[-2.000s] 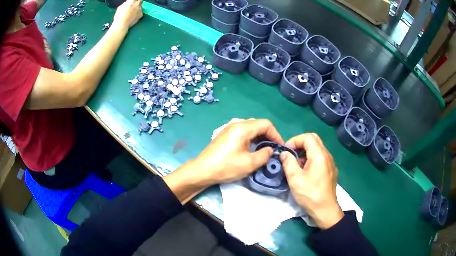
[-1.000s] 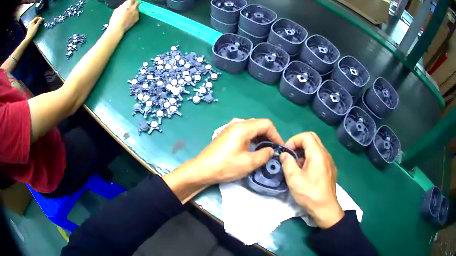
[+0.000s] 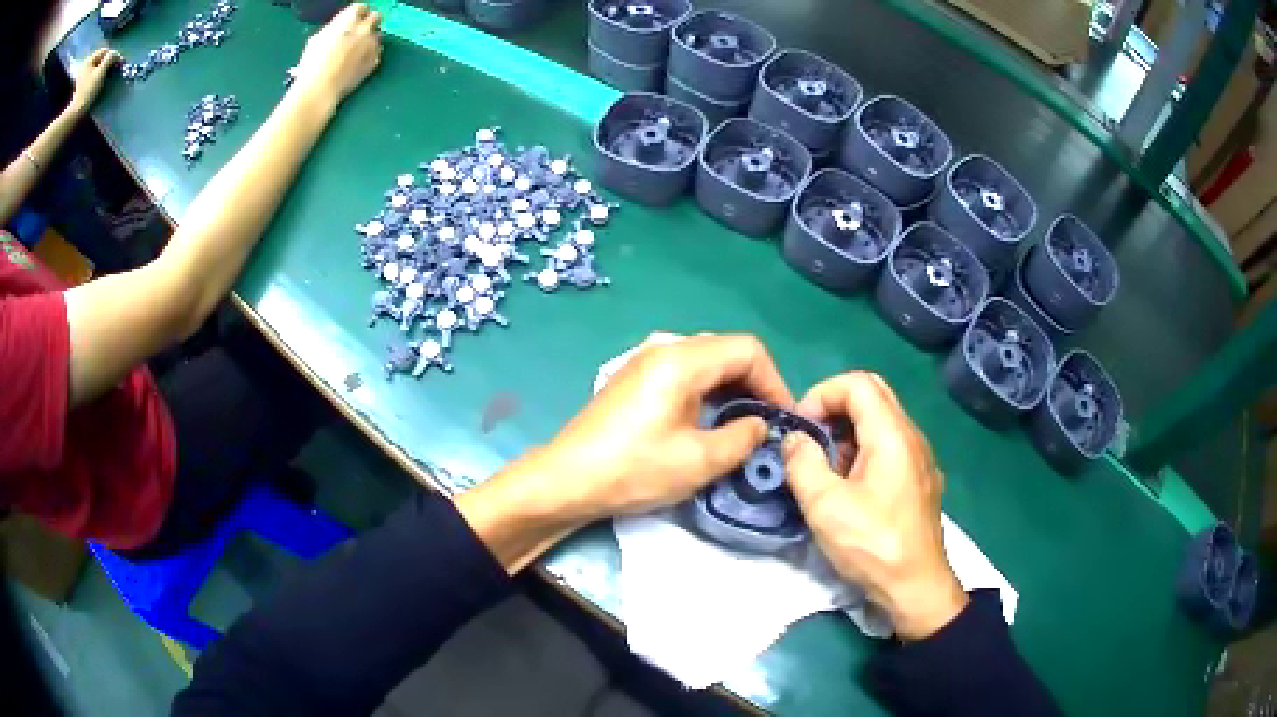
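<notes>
A dark grey housing (image 3: 756, 524) sits upright on a crumpled white cloth (image 3: 700, 602), its open side up and its round centre boss (image 3: 765, 469) showing. My left hand (image 3: 658, 427) holds its left and far side, with the thumb inside the rim. My right hand (image 3: 875, 490) holds its right side, with the thumb inside near the boss. Both thumb tips lie close together at the far side of the boss. What lies under the thumbs is hidden. No loose insert is clearly visible in my fingers.
A heap of three-armed inserts (image 3: 476, 245) lies left of the cloth. Rows of housings (image 3: 843, 224) curve behind it, some stacked. Spare housings (image 3: 1211, 567) stand at the right end. A neighbouring person's arm (image 3: 210, 252) reaches over the green bench (image 3: 560, 364) at left, above a blue stool (image 3: 210, 560).
My hands and the housing have hardly moved. The neighbouring person in red has shifted left, and a second arm has come into view at the upper left.
</notes>
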